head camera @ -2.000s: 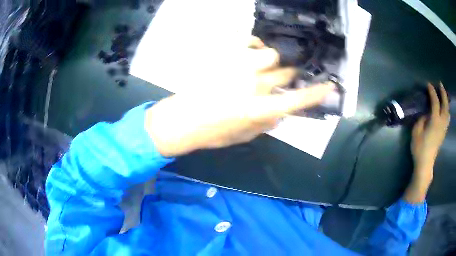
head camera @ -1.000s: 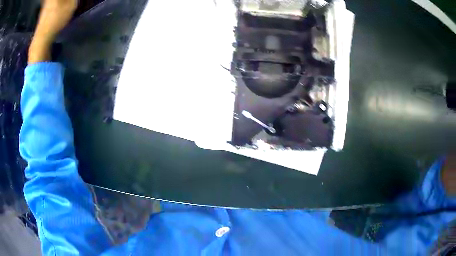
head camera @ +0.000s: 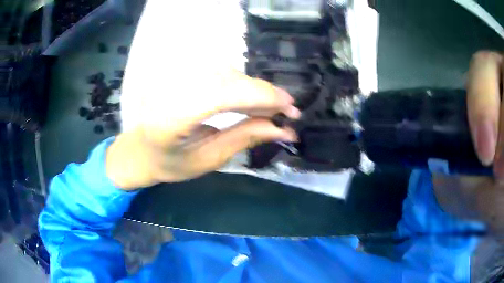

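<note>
The device chassis [head camera: 331, 146], black inside with a white frame, lies in front of me. My left hand [head camera: 193, 138] reaches over its left part. Thumb and index finger pinch a small black piece [head camera: 281, 118], partly hidden and blurred, just over the chassis. My right hand [head camera: 484, 110], cut off by the right edge, holds the dark cylinder of the electric screwdriver [head camera: 420, 130]. The screwdriver lies roughly level, its near end at the chassis's right side. Its bit cannot be made out.
A white sheet [head camera: 160, 61] lies under and left of the chassis. Loose small black rings [head camera: 100, 97] are scattered on the dark green bench [head camera: 265, 207] at the left. A pale rail [head camera: 483, 15] curves across the upper right corner. A dark cord runs at the lower right.
My left hand has come back from the far upper left to the chassis, now with a small black piece. My right hand has brought the screwdriver from the right edge up to the chassis.
</note>
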